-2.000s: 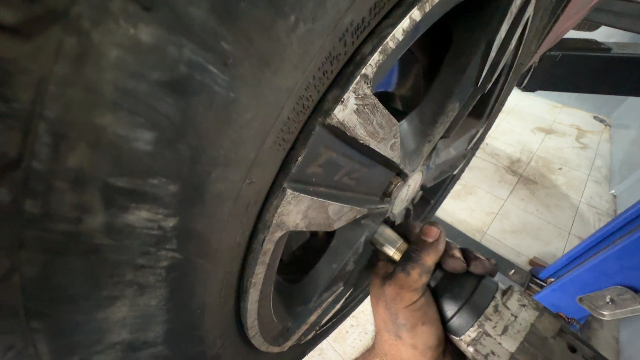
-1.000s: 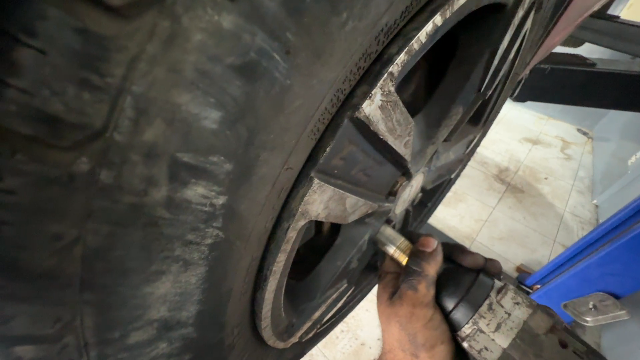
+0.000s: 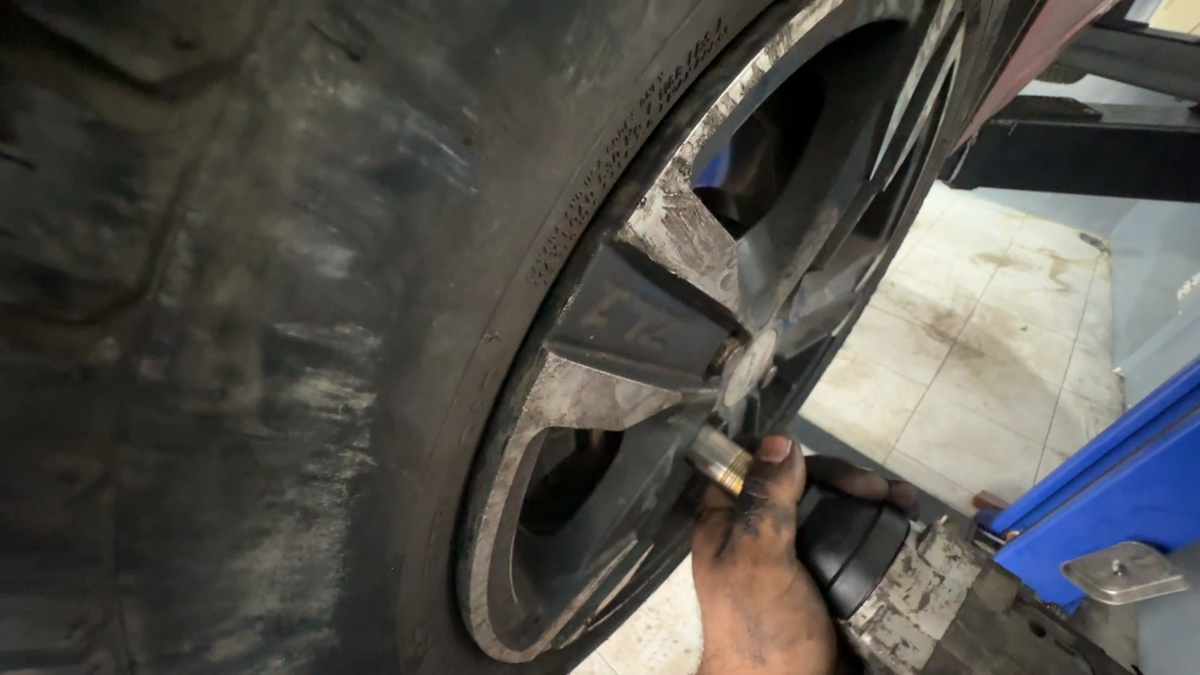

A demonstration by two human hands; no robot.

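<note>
My left hand (image 3: 769, 553), blackened with grime, comes up from the bottom edge and is wrapped around the front end of an impact wrench (image 3: 919, 572). The thumb lies on the near side, and fingers curl over the far side by the tool's black collar. A metal socket (image 3: 720, 461) on the wrench points at the hub area of the alloy wheel (image 3: 600, 394), just below the center cap (image 3: 748, 367). Whether it touches a lug nut, I cannot tell. One rusty lug nut (image 3: 725, 352) shows beside the cap. My right hand is not visible.
A large, worn tire (image 3: 281, 328) fills the left side. Dark metal lift arms (image 3: 1078, 150) reach in at upper right. A blue metal post or panel (image 3: 1116, 487) with a metal plate (image 3: 1125, 572) stands at right. Stained floor tiles (image 3: 975, 347) lie beyond the wheel.
The view has shifted slightly. My left hand stays around the front of the wrench, and the socket remains near the wheel hub.
</note>
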